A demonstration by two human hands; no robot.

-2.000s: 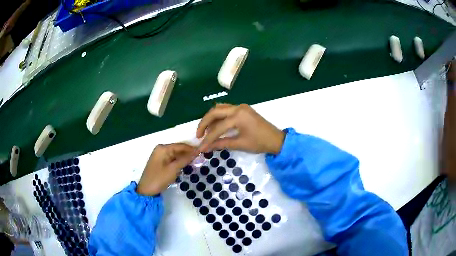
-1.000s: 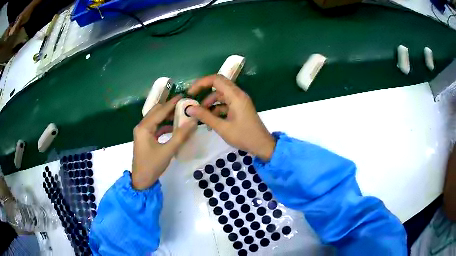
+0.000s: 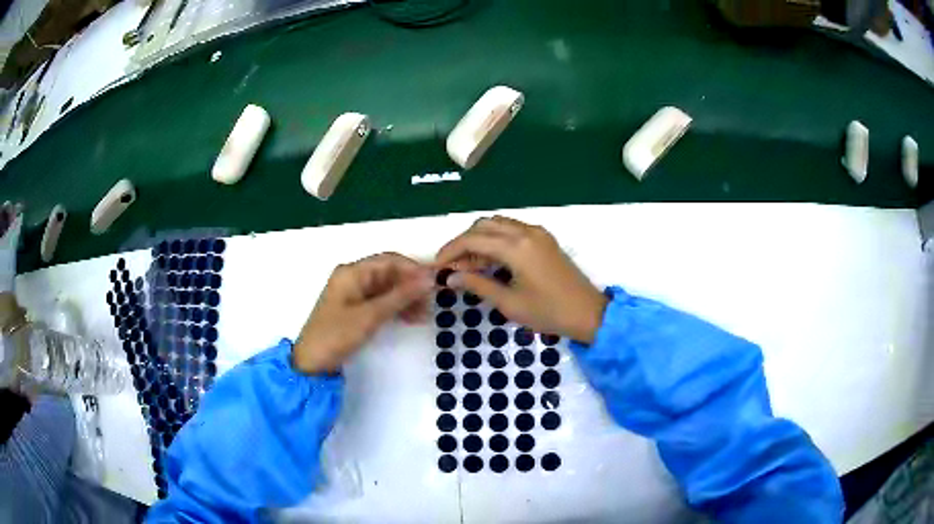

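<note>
A clear sheet with rows of round black adhesive discs point(image 3: 498, 380) lies on the white bench in front of me. My left hand point(image 3: 358, 305) is at its upper left corner, fingers bent together; blur hides whether they grip anything. My right hand point(image 3: 527, 274) covers part of the sheet's top edge. Its thumb and fingertips pinch at a black disc point(image 3: 446, 277); whether this disc is off the sheet cannot be told. Cream-white housings lie tilted on the green belt, one at the left point(image 3: 242, 144), one ahead point(image 3: 336, 156) and one right of it point(image 3: 484, 127).
More housings lie at both ends of the green belt point(image 3: 574, 61). Overlapping spare disc sheets point(image 3: 187, 307) lie at left beside crumpled clear film point(image 3: 77, 358). A small white strip point(image 3: 436, 179) is on the belt. Another person's striped sleeve point(image 3: 36, 440) shows at lower left.
My hands held a housing with a black disc near its end; they have let it go and moved back to the disc sheet. An additional housing lies on the belt at left. The view has turned.
</note>
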